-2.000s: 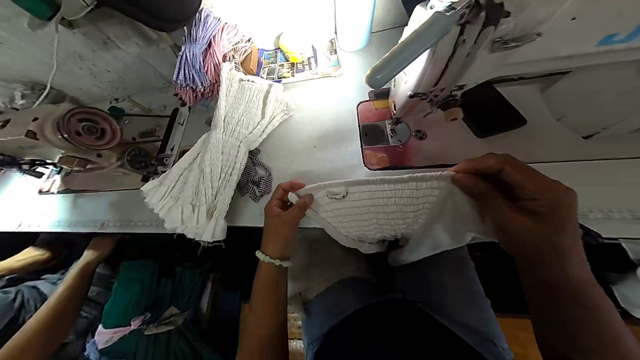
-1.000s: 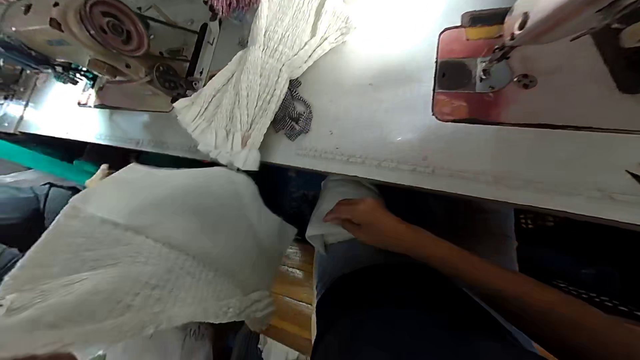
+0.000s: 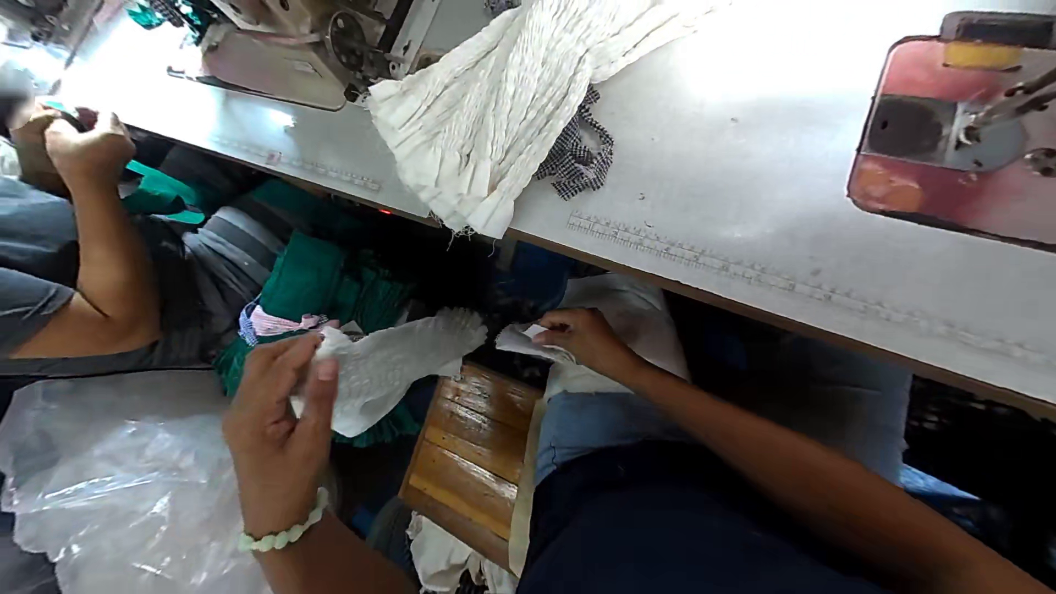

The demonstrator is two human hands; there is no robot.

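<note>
My left hand (image 3: 285, 412), with a pale beaded bracelet at its wrist, pinches one end of a white gathered cloth piece (image 3: 396, 363) to the left of my lap. Over my thigh, my right hand (image 3: 582, 334) grips a small white fabric edge (image 3: 528, 342) between thumb and fingers. Whether both hands hold the same piece, I cannot tell. On the table lies a long white pleated cloth (image 3: 511, 107), its frayed end at the table edge, with a dark checkered fabric strip (image 3: 582, 148) partly beneath it.
The sewing table (image 3: 726, 190) has a sewing machine's needle plate (image 3: 916, 132) at right and another machine (image 3: 289, 49) at upper left. A co-worker's arm (image 3: 107, 239) is at far left. Green fabric (image 3: 305, 276), a plastic bag (image 3: 124, 470) and a wooden stool (image 3: 474, 450) are below.
Two seconds ago both hands held the white gathered piece at the table edge. Now they are lower, over and beside my lap. The view has swung left and down.
</note>
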